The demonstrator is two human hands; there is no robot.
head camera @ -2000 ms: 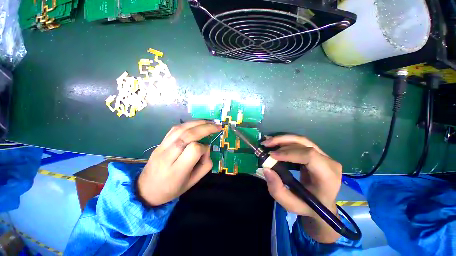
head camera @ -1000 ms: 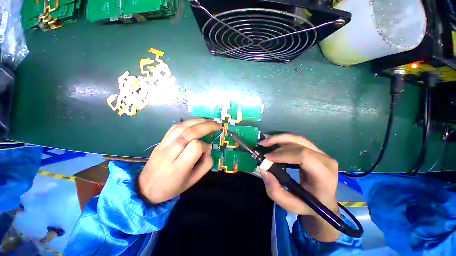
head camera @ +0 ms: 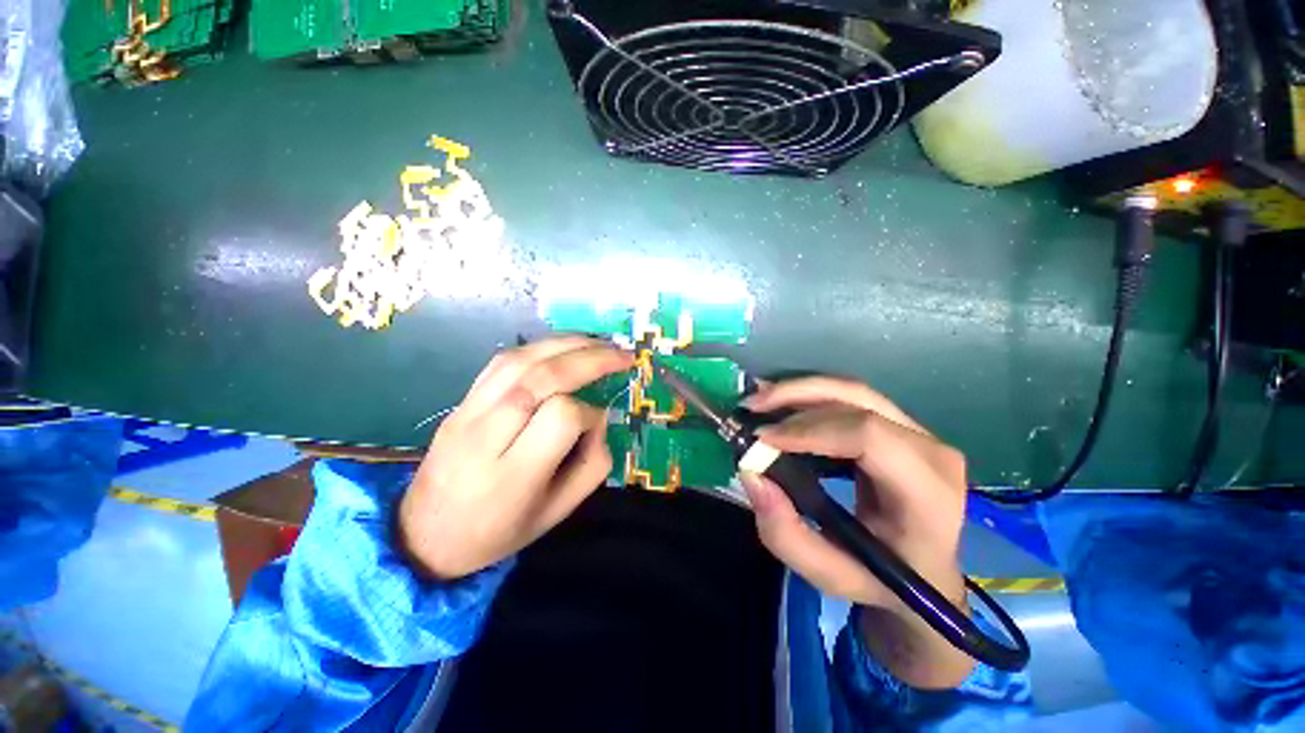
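A green PCB panel point(head camera: 709, 455) lies at the bench's near edge, with orange-yellow flexible circuit pieces point(head camera: 656, 478) along its centre line. My right hand point(head camera: 873, 501) holds the soldering iron point(head camera: 844, 533) like a pen. The iron's thin metal shaft points up and left, its tip at the panel's centre line near the middle board. My left hand point(head camera: 508, 451) is at the panel's left side, its fingertips close to the tip. A very thin solder wire point(head camera: 620, 397) shows at its fingers; part of it is hidden by them.
Loose flexible circuits point(head camera: 408, 251) lie in a glaring pile on the green bench point(head camera: 172, 329). A black fume fan point(head camera: 737, 93) and white tub point(head camera: 1073, 86) stand behind. Green panel stacks point(head camera: 379, 26) and a clear plastic bag point(head camera: 36, 108) are far left. Black cables point(head camera: 1123, 344) run at right.
The iron's tip and both hands have shifted only slightly at the panel. The station's orange lamp, unlit in the oldest frame, is lit now.
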